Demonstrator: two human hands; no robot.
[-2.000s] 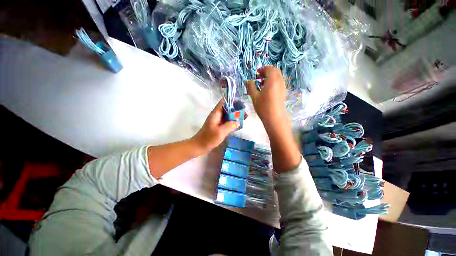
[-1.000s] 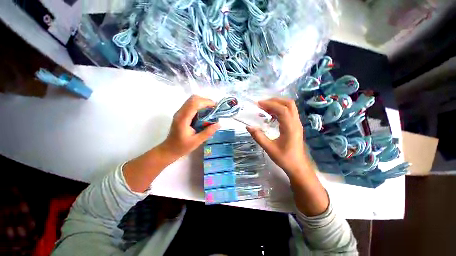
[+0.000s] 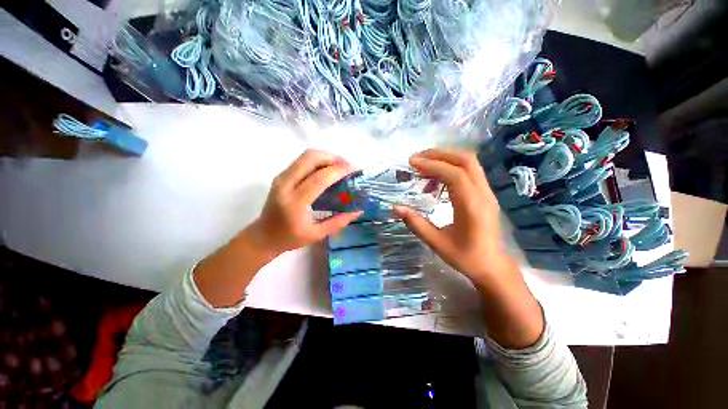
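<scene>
My left hand (image 3: 307, 200) grips a blue retail box (image 3: 345, 197) with a red spot on it. A pale coiled cable (image 3: 391, 185) sticks out of the box's right end. My right hand (image 3: 455, 204) holds the clear plastic cover (image 3: 431, 192) between thumb and fingers around the cable; how far it reaches over the box is hard to tell. Directly below lie several finished cable packs (image 3: 357, 285) in a stack, blue ends left and clear ends right. My hands partly cover the top of the stack.
A heap of coiled cables (image 3: 351, 60) in a clear poly bag (image 3: 495, 56) lies at the back. Rows of blue boxes with cable loops (image 3: 571, 184) stand at right. One box with cable (image 3: 124, 138) lies far left. A brown carton (image 3: 698, 228) is beyond the right edge.
My right hand moved from the heap to beside my left hand, bringing the clear cover against the cable. The box turned from upright to lying sideways. The view shifted.
</scene>
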